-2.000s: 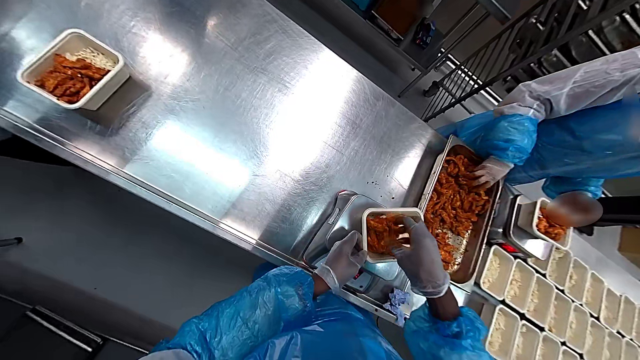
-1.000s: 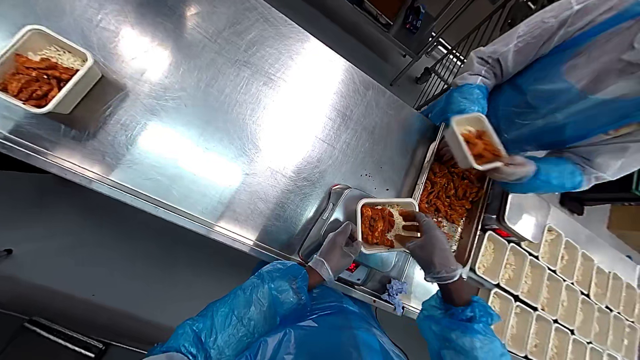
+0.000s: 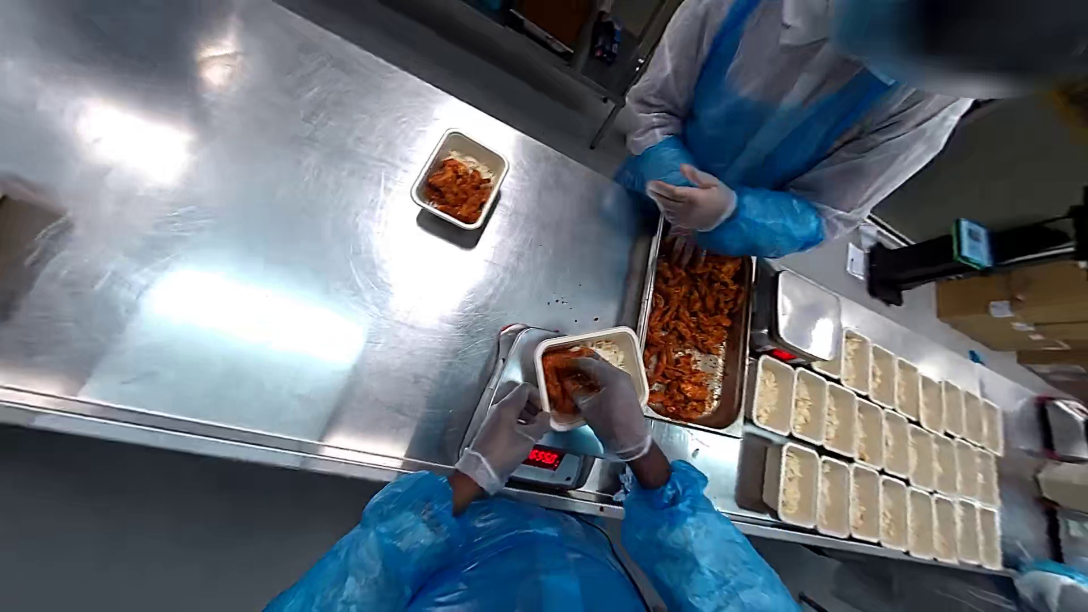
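Note:
My left hand (image 3: 507, 433), in a clear glove, grips the near left edge of a white food tray (image 3: 632, 340) above a digital scale (image 3: 552, 478). The tray holds rice and red-sauced meat pieces. My right hand (image 3: 610, 406), gloved too, reaches into the tray with its fingers on the sauced meat; whether it grips a piece is hidden. Right of the tray lies a deep metal pan (image 3: 738, 374) of sauced meat pieces. Another filled tray (image 3: 460, 179) stands alone farther up the steel table.
Rows of white trays with rice (image 3: 799, 484) stand at the right. A second scale (image 3: 806, 314) is beside the pan. Across the table a co-worker in a blue apron (image 3: 748, 127) holds gloved hands (image 3: 693, 200) over the pan's far end. Cardboard boxes (image 3: 1011, 306) are beyond.
The co-worker's hand held a filled tray one second ago and no longer does; a filled tray now stands on the table's far side. My hands stay at their tray. The view has shifted.

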